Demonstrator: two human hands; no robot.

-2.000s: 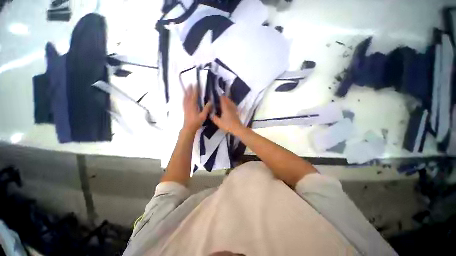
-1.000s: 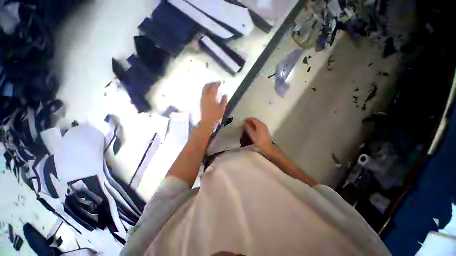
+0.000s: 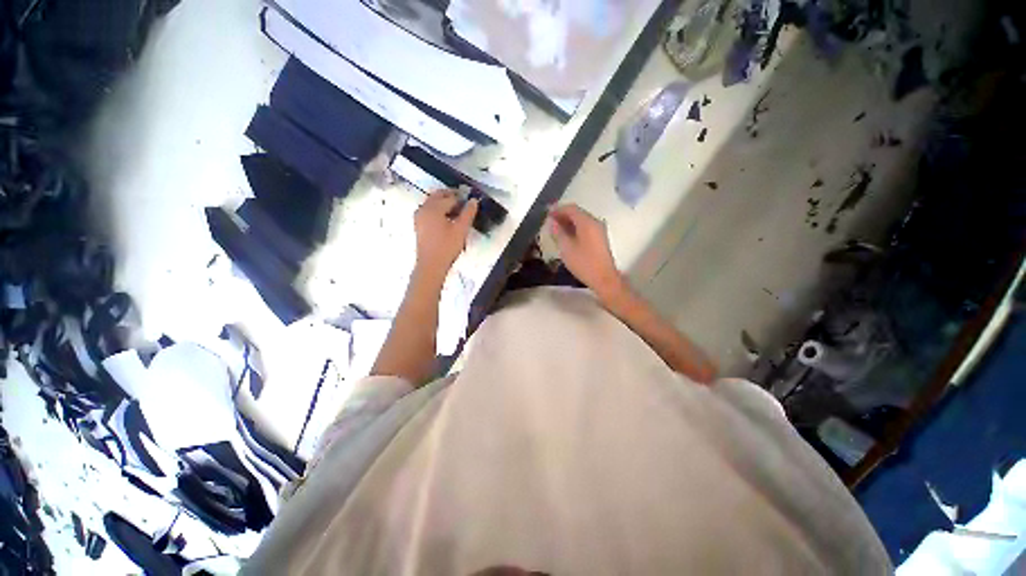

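Note:
My left hand (image 3: 442, 228) is at the table's edge, its thumb and fingers pinched on the end of a small dark cut piece (image 3: 488, 213). This piece lies beside a narrow white-topped strip (image 3: 417, 172). My right hand (image 3: 581, 243) hangs beyond the table edge, over the aisle, with curled fingers; whether it holds something small is hidden. Dark navy cut stacks (image 3: 326, 124) lie just past my left hand. Long white paper pieces (image 3: 388, 68) lie on dark layers behind them.
The table edge (image 3: 574, 152) runs diagonally between my hands. A pale pink patterned sheet (image 3: 548, 34) lies at the far end. White and dark pieces (image 3: 186, 394) are heaped at lower left. Scraps and a plastic-like bit (image 3: 650, 135) lie in the aisle. A white roll (image 3: 811, 353) is at right.
I have turned from the central heap to the table's edge. My left hand, open and empty a second ago, is now on the dark piece. My right hand has moved up slightly.

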